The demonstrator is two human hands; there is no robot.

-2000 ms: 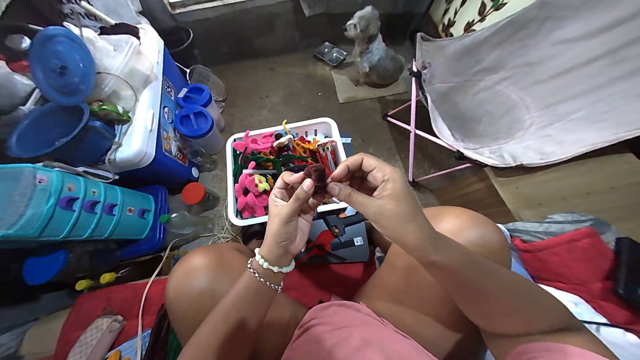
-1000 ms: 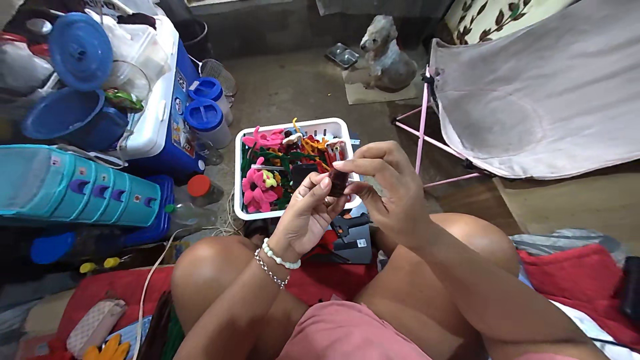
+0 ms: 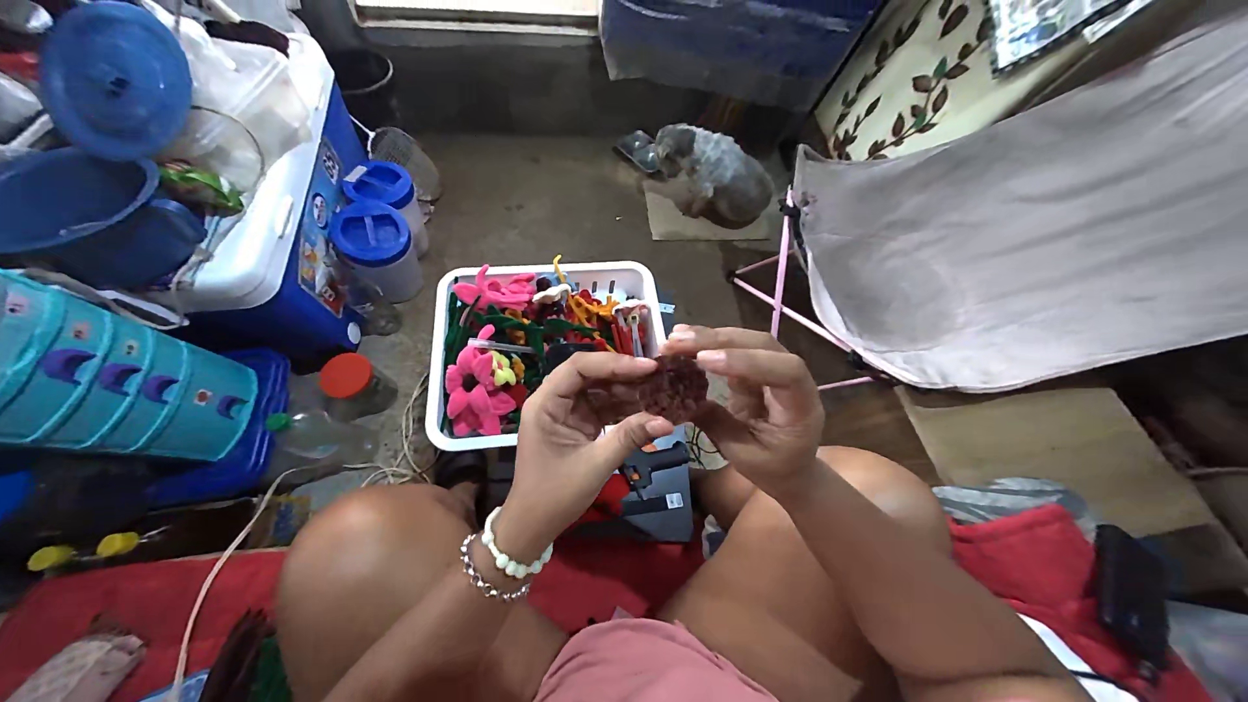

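Observation:
A small round dark reddish-brown fuzzy piece (image 3: 675, 388) is held up between both hands, over the near right corner of a white plastic basket (image 3: 436, 390). My left hand (image 3: 585, 414) pinches it between thumb and fingers from the left. The fingertips of my right hand (image 3: 756, 400) hold its right side. Pink fuzzy flowers (image 3: 476, 390), green stems and other coloured fuzzy pieces lie in the basket. Below the hands, a black hot glue gun (image 3: 655, 466) rests on a grey case (image 3: 668, 517), partly hidden by my left hand.
At left stand a blue and white cooler (image 3: 292, 219), blue-lidded containers (image 3: 372, 239), a teal drawer unit (image 3: 117, 375) and a red-capped jar (image 3: 348, 378). A dog (image 3: 717, 175) lies beyond the basket. A grey fabric folding seat (image 3: 1014, 224) is at right. A pale cord (image 3: 229, 556) runs at left.
The brown piece has been turned and shows a round face. The dog, sitting upright before, is now down with its head low.

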